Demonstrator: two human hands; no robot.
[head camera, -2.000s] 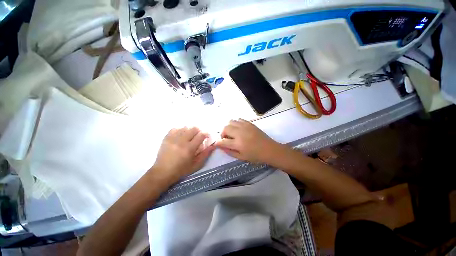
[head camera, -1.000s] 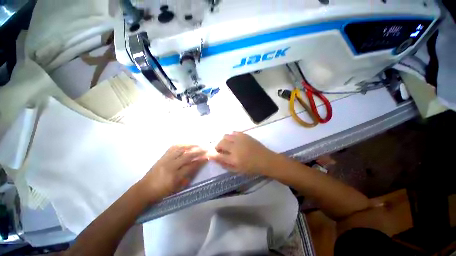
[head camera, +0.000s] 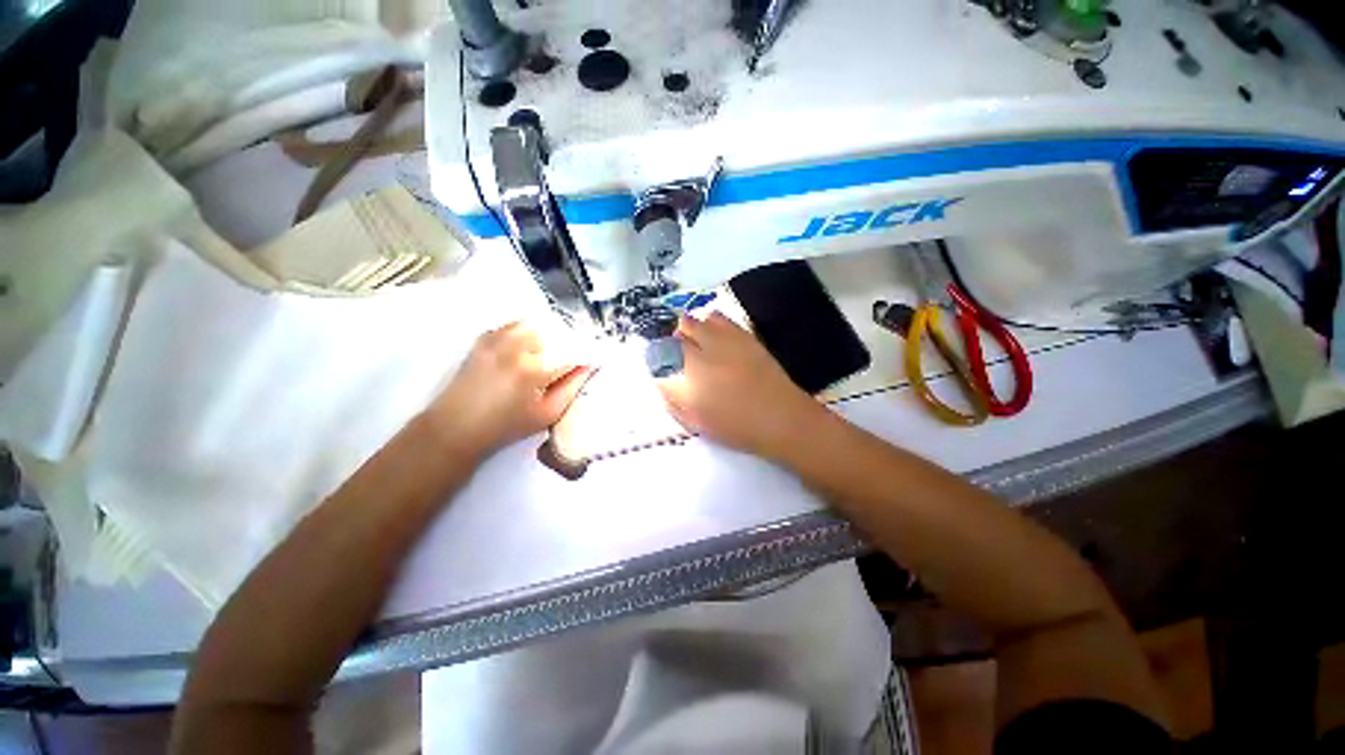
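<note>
A small, palm-sized white piece (head camera: 627, 422) lies on the white table under the sewing machine's needle area, with a dotted lower edge and a small dark brown bit at its lower left corner. My left hand (head camera: 509, 391) is at its left side, fingers bent onto it. My right hand (head camera: 723, 381) is at its right side, fingertips close beside the presser foot and needle area (head camera: 649, 317). Strong glare hides the fingertips and the piece's upper part. The machine head (head camera: 885, 162) stands over both hands.
A black phone (head camera: 804, 328) lies under the machine arm, with red and yellow handled scissors (head camera: 966, 362) to its right. Large white fabric (head camera: 236, 384) covers the left table, with cream panels (head camera: 376, 244) behind. White cloth (head camera: 664, 671) lies on my lap, below the ribbed edge (head camera: 620, 575).
Both hands have moved from near the table's front edge up to the needle area. The small white piece with its dotted edge now shows between them. The camera view has shifted.
</note>
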